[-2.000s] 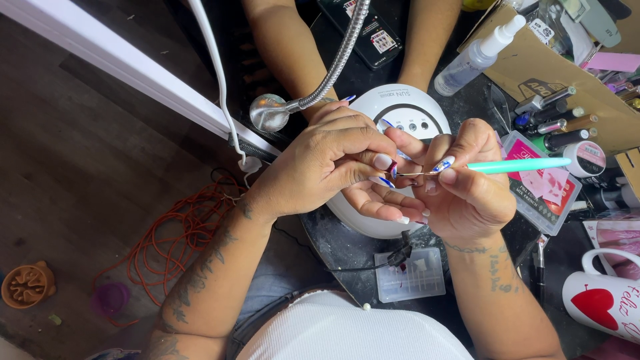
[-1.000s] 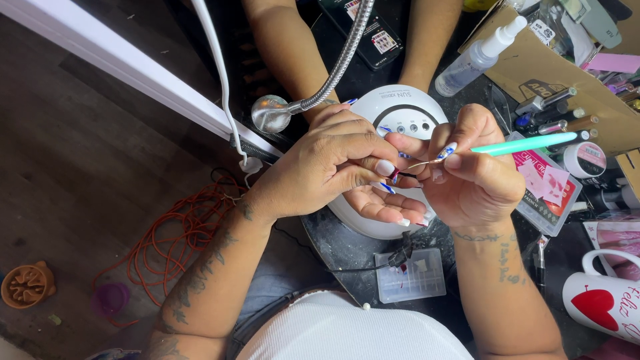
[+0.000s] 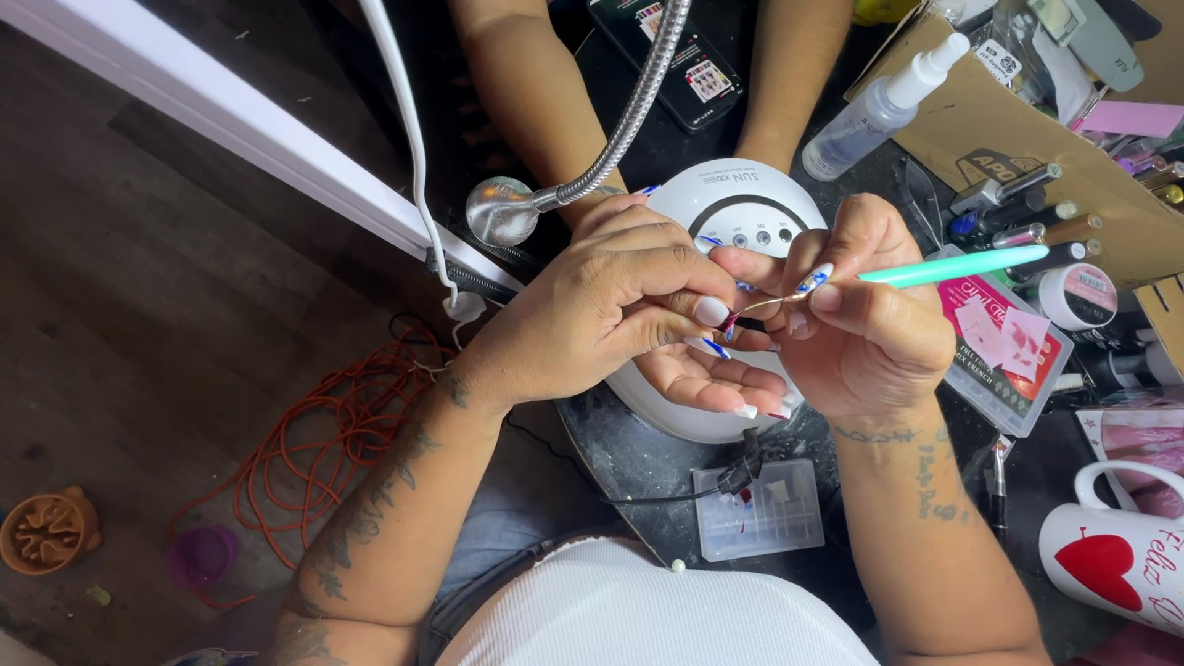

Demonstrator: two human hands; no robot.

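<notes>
My left hand (image 3: 601, 305) holds a finger of another person's hand (image 3: 712, 379), its thumb and fingertips around that finger close to a dark red nail (image 3: 727, 324). A thin nail-art brush with a turquoise handle (image 3: 953, 267) is pinched in my right hand (image 3: 869, 314), its fine tip touching or very near that nail. The other person's palm faces up, with white and dark red tips on some nails. Beneath the hands is a white nail lamp (image 3: 754, 199). Closer to me lies a clear plastic case (image 3: 758, 532) with red marks, a black cable connector at its top edge.
A metal gooseneck (image 3: 629, 120) arches left of the lamp. Beyond lies a phone (image 3: 694, 74) between the other person's forearms. A spray bottle (image 3: 856, 129), cardboard box (image 3: 999, 139), nail-tip case (image 3: 1008, 361), several polish bottles and a heart mug (image 3: 1101, 564) crowd the right. Orange cord (image 3: 324, 444) lies at left.
The turquoise brush in my right hand has shifted and tilted slightly between frames. My left hand keeps its hold on the other person's finger.
</notes>
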